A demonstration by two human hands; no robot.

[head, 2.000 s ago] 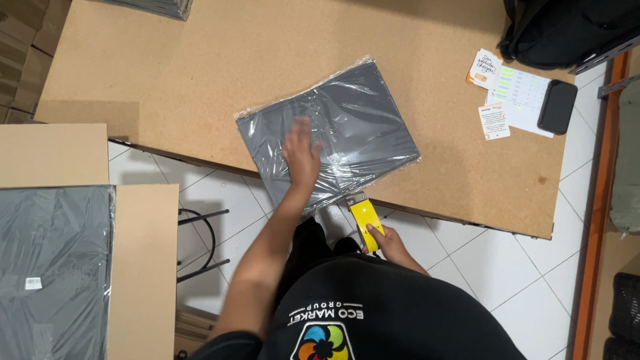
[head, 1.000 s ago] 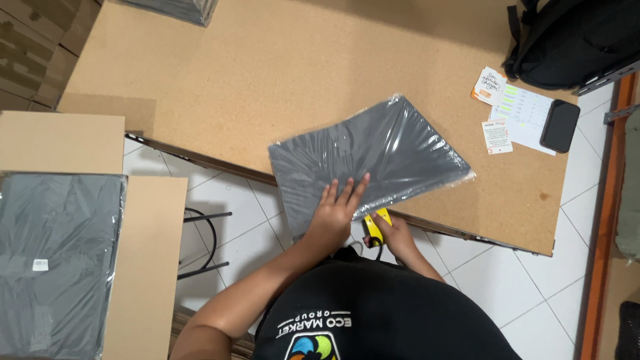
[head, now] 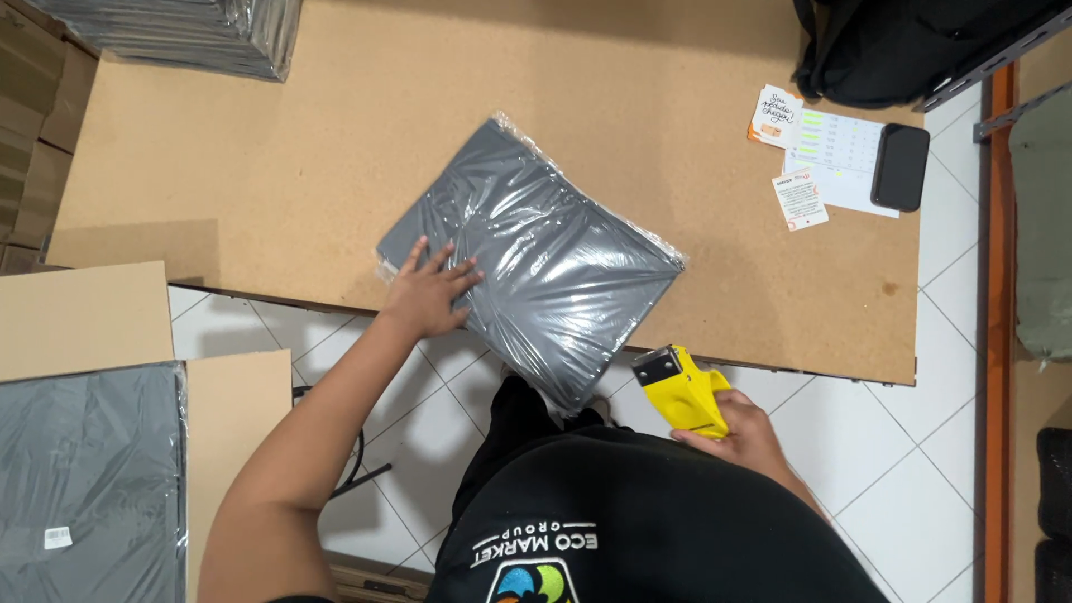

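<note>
A grey flat pack in clear plastic wrap [head: 561, 260] lies slantwise on the wooden table, one corner jutting over the front edge. My left hand [head: 431, 289] rests with spread fingers on the pack's left part. In my right hand [head: 741, 431] is a yellow tape dispenser [head: 682, 394], held just off the table's front edge, to the right of the pack and apart from it. Its dark metal head points up and left.
An open cardboard box [head: 239, 435] at the lower left holds a similar grey wrapped pack [head: 92, 469]. More wrapped packs [head: 193, 33] are stacked at the back left. Cards [head: 800, 199], a printed sheet [head: 837, 159], a phone [head: 900, 167] and a black backpack [head: 888, 50] are at the right.
The wrapped pack has turned on the table. My left hand has shifted to the pack's left part, and my right hand with the tape dispenser has moved right, away from the pack.
</note>
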